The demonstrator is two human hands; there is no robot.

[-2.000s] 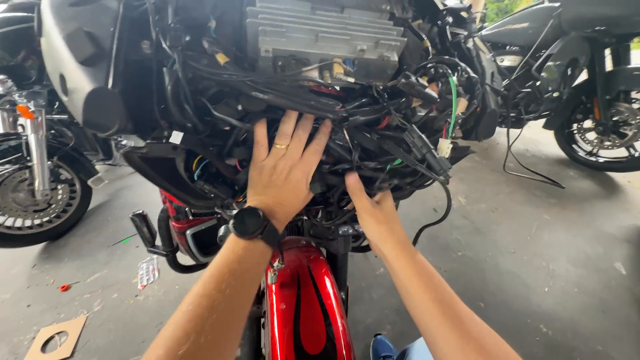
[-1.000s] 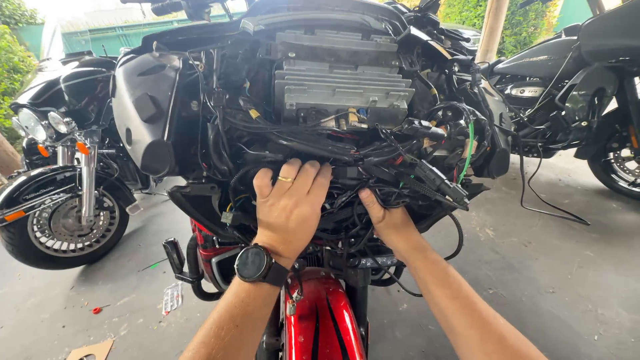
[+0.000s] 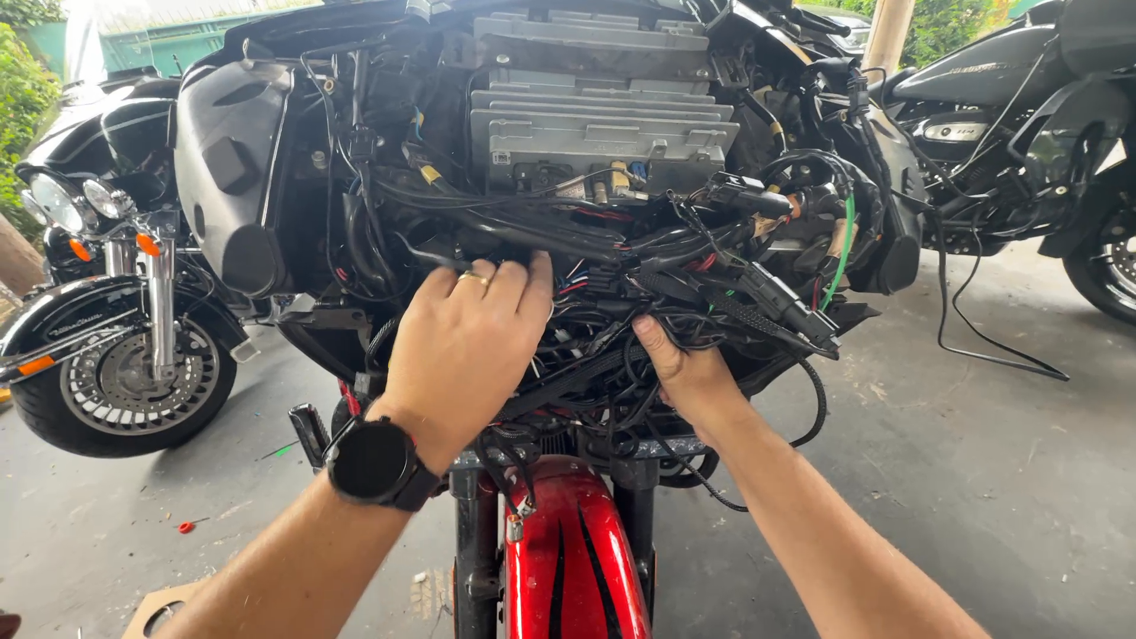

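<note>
A motorcycle's front end stands opened up before me, its wiring harness (image 3: 532,232) bundled beneath a finned grey metal unit (image 3: 603,133). My left hand (image 3: 475,333), with a ring and a black watch (image 3: 371,461), reaches into the middle of the harness; its fingertips are partly hidden among the black cables. To the right and slightly lower, my right hand (image 3: 688,368) has its thumb on a bundle of thin black wires, with its other fingers hidden behind them. A black multi-pin connector (image 3: 785,306) and a green wire (image 3: 841,253) lie right of it.
Below the harness is a red front fender (image 3: 572,550) between dark fork legs. Another motorcycle's front wheel (image 3: 138,377) stands at left, and a black motorcycle (image 3: 985,98) at right. A loose black cable (image 3: 994,342) hangs to the grey floor, where a small red piece (image 3: 185,527) lies.
The fingers of my left hand, straighter two seconds ago, are now more bent into the harness. My right hand stays at the lower wires. The view has tilted up.
</note>
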